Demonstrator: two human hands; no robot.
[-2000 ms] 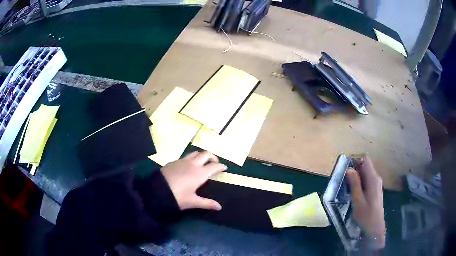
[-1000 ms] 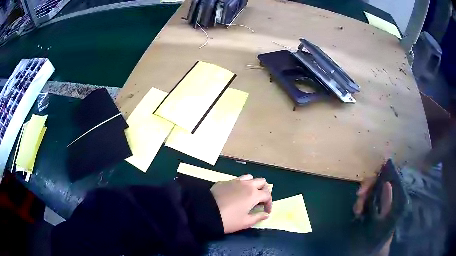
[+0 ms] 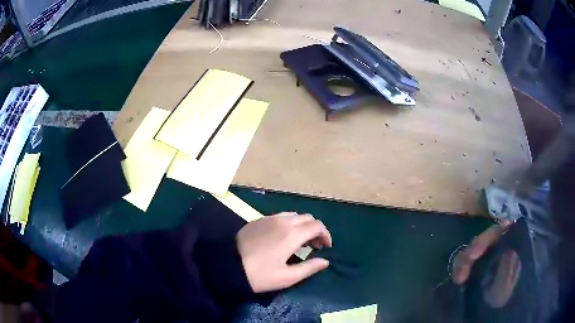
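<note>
My left hand rests low over the green bench, fingers curled; a small pale piece shows between thumb and fingers, and whether it is gripped cannot be told. A black sheet with a pale yellow strip lies partly under this hand and sleeve. My right hand, blurred at the right, holds a dark housing; skin shows through its opening. Pale yellow sheets, the top one with black edge strips, overlap at the work board's left edge. A yellow piece is cut off at the bottom.
Two housings lean together on the tan board. More housings with thin wires stand at the top. Black sheets, yellow strips and a white tray lie left. A brown carton is at the right.
The view has shifted, so the board appears further left and higher. My left hand has moved off the loose yellow piece, which now lies lower. The right hand's housing has turned and moved right.
</note>
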